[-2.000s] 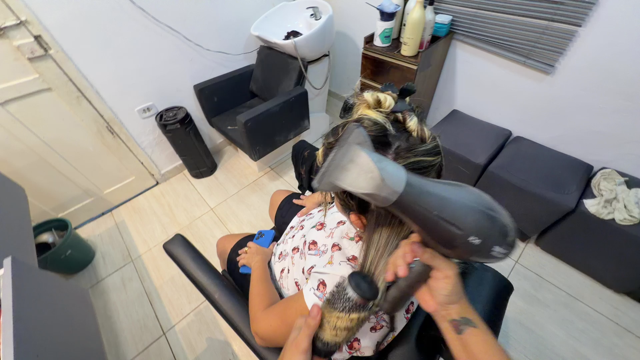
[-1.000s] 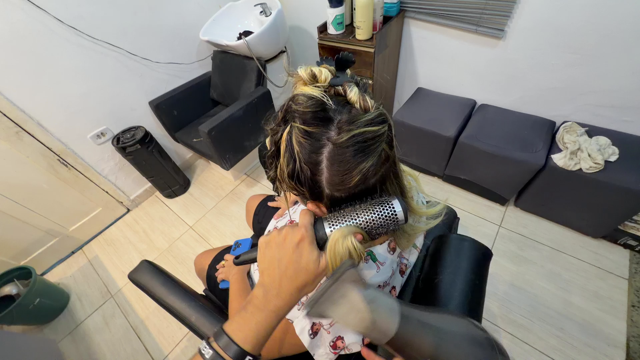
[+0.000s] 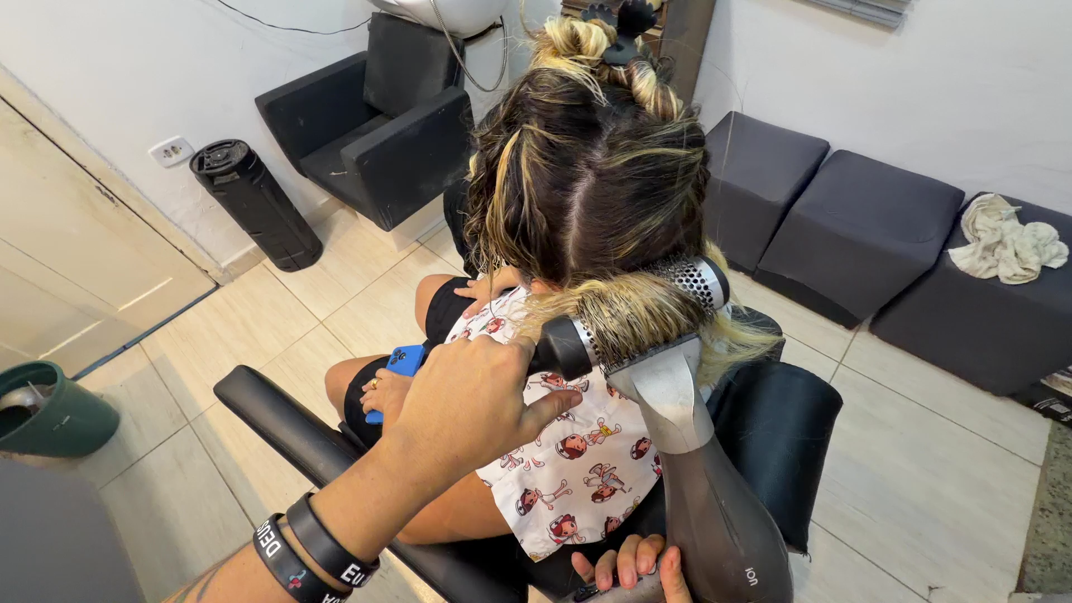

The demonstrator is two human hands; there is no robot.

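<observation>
My left hand, with dark wristbands, grips the black handle of a metal round brush. Blonde-streaked hair of a seated person lies wrapped over the brush barrel at the nape. Low in the view, my right hand holds a gray hair dryer by its handle, partly cut off by the frame edge. The dryer's nozzle points up at the hair, against or very near the brush's underside. Black claw clips hold twisted hair on top of the head.
The person sits in a black salon chair and holds a blue phone. Around are a black armchair, a black cylindrical device, a green bin, dark padded stools and a crumpled cloth.
Two seconds ago the brush and dryer were held low behind the person. The brush came up to the nape, and the dryer's nozzle now meets the hair on it. The view has moved closer.
</observation>
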